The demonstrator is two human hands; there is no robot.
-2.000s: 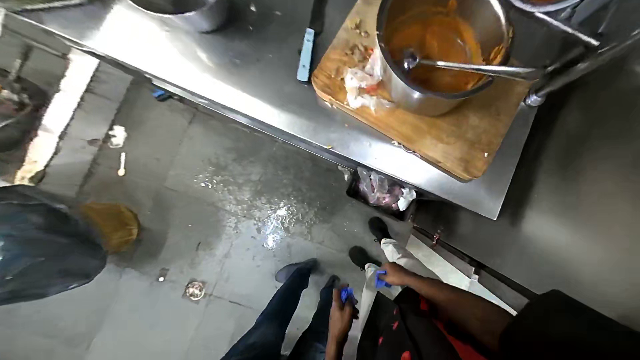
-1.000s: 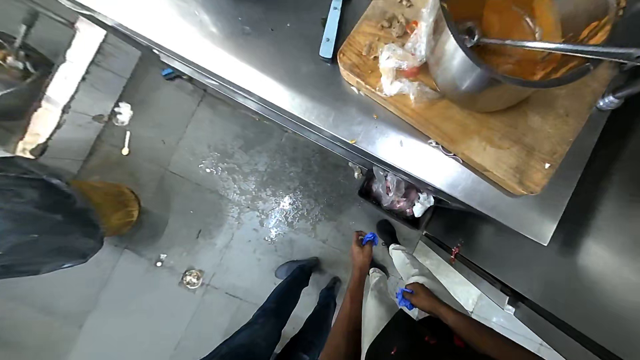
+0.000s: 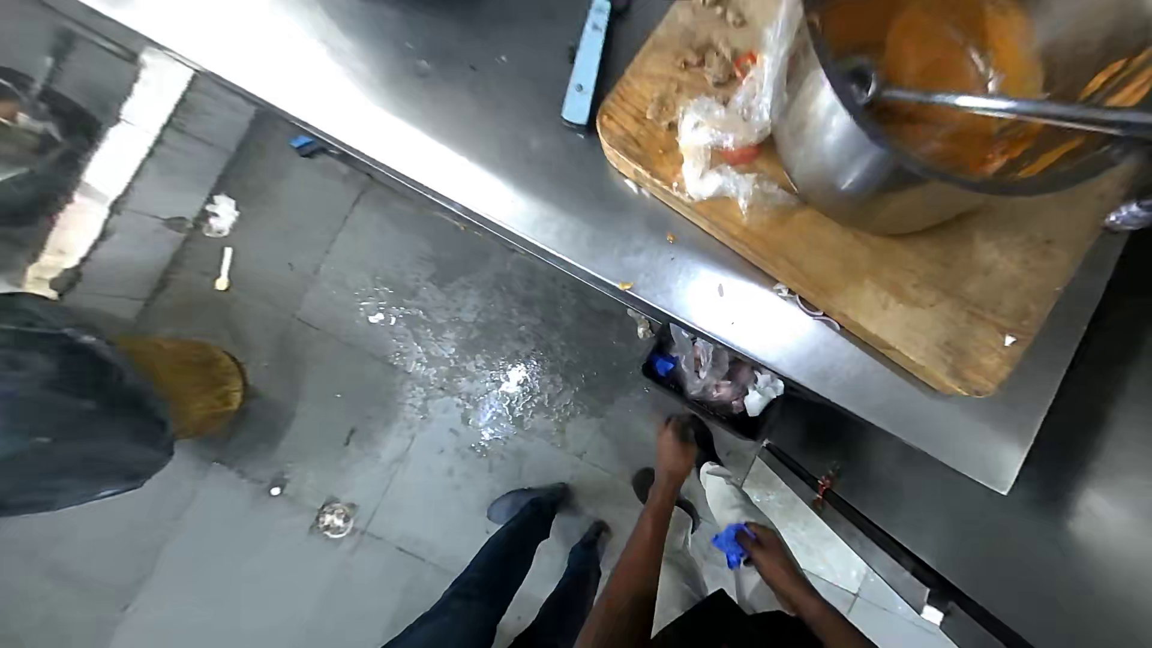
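My left hand (image 3: 675, 450) reaches forward over the floor, just short of a black bin (image 3: 650, 378) under the counter edge. No object shows in it, but its fingers are blurred. A crumpled blue piece (image 3: 663, 364), possibly a thin glove, lies inside the bin near plastic bags (image 3: 702, 360) and a white crumpled scrap (image 3: 763, 393). Lower right, my right hand (image 3: 763, 551) grips another crumpled blue piece (image 3: 731, 544), likewise glove-like, in front of beige trousers (image 3: 740, 504).
A steel counter (image 3: 540, 225) bears a wooden board (image 3: 954, 297) with a steel pot (image 3: 837, 153) of orange sauce, and a blue-handled tool (image 3: 587, 67). Another person's jeans-clad legs (image 3: 504, 576) stand left of my arms. A black bag (image 3: 72, 405) stands far left. The floor (image 3: 504, 378) looks wet.
My left hand has let go of its blue piece, and a blue piece now lies in the bin. My hands are farther apart than two seconds ago. The view has moved closer to the counter.
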